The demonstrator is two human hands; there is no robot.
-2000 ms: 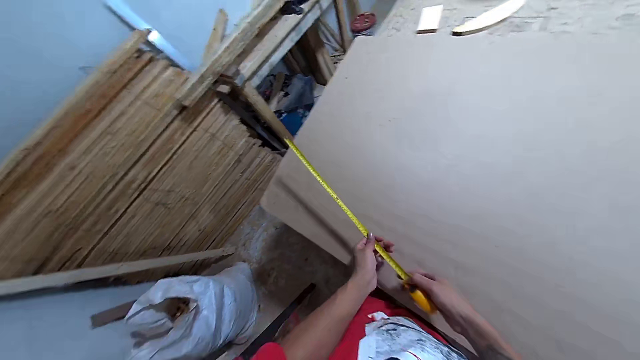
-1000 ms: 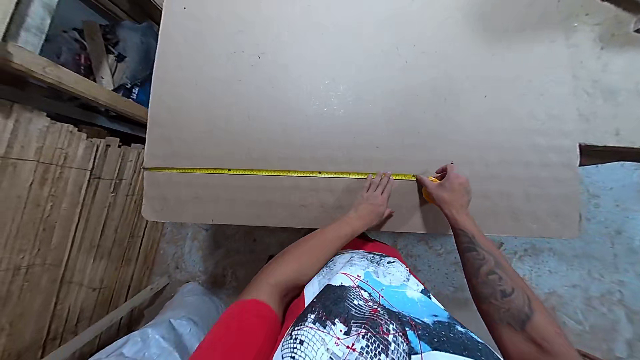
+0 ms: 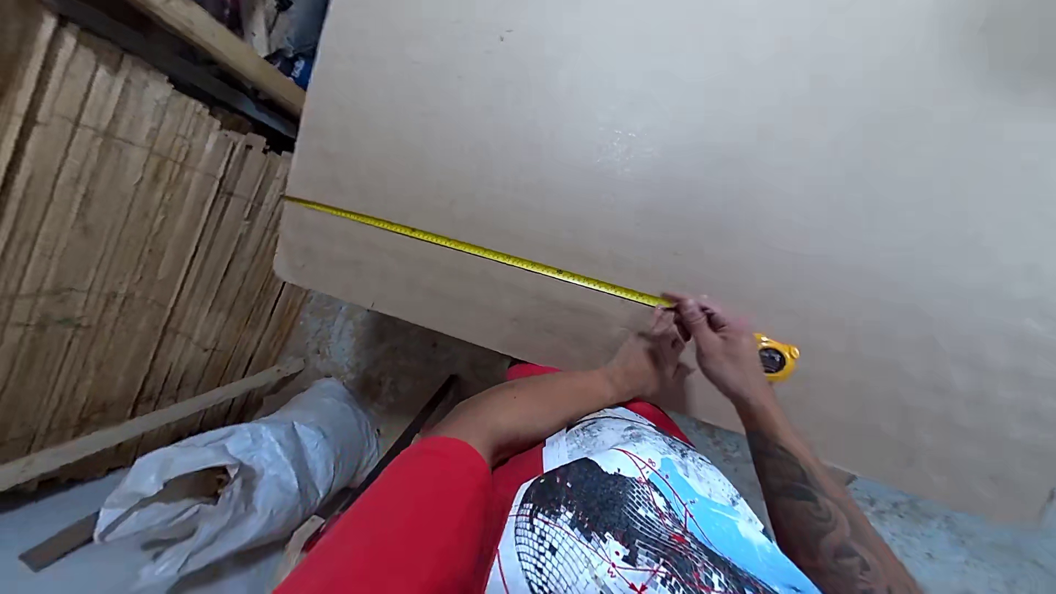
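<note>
A yellow tape measure blade (image 3: 495, 256) lies extended across a large pale sheet panel (image 3: 784, 181), from the panel's left edge to my hands. My left hand (image 3: 652, 355) is at the blade near the panel's front edge, its fingertips against those of my right hand; whether it grips the blade I cannot tell. My right hand (image 3: 722, 342) has thumb and fingers together over the blade, slightly blurred, and what it pinches is hidden. The yellow tape measure case (image 3: 777, 358) rests on the panel just right of my right hand, outside the fingers.
Bundled wooden slats (image 3: 124, 214) stand at the left, with a wooden rail (image 3: 223, 49) above them. A white woven sack (image 3: 272, 470) stands open on the floor at the lower left, beside a wooden strip (image 3: 148, 421). The panel's front edge runs close to my body.
My right hand has moved off the tape case and left along the blade to my left hand. The case now lies beside the right hand. The view has turned and come closer.
</note>
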